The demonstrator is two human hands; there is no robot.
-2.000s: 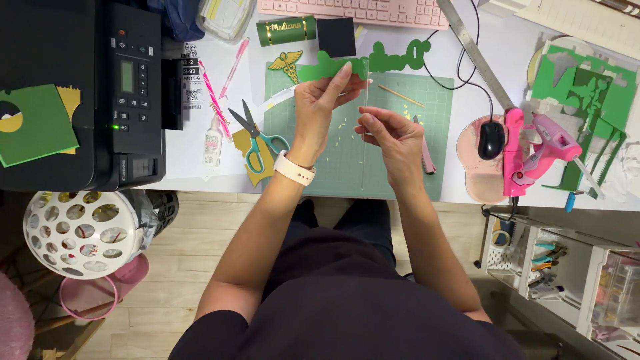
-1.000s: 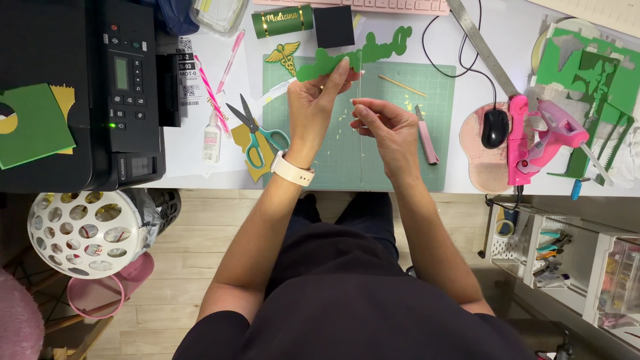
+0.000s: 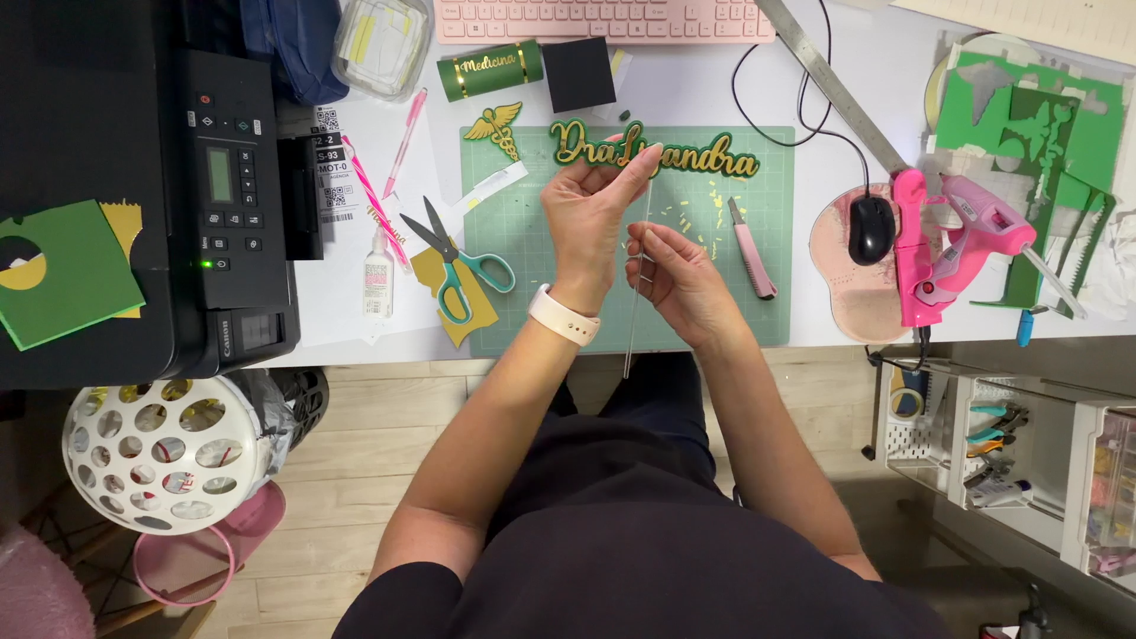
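Observation:
A green and gold lettered paper topper (image 3: 710, 158) is held upright at its middle between the thumb and fingers of my left hand (image 3: 590, 213), over the green cutting mat (image 3: 532, 311). From behind it a thin clear stick (image 3: 632, 328) runs down toward the mat's front edge. My right hand (image 3: 679, 271) pinches this stick below the topper. Near my right hand lie a pink utility knife (image 3: 753, 257) and gold paper scraps. To the left of my left hand are teal-handled scissors (image 3: 453, 257) on gold paper and a gold caduceus cutout (image 3: 497, 129).
A black printer (image 3: 248, 293) fills the left side, near a small glue bottle (image 3: 377, 280). A pink keyboard (image 3: 603, 22) and metal ruler (image 3: 834, 89) lie behind. On the right are a black mouse (image 3: 871, 231), pink glue gun (image 3: 985, 222) and green paper offcuts (image 3: 1038, 115).
The topper has turned over: its plain green back faced the camera before, and its gold lettering shows now. My left hand still holds it, and my right hand remains at the stick.

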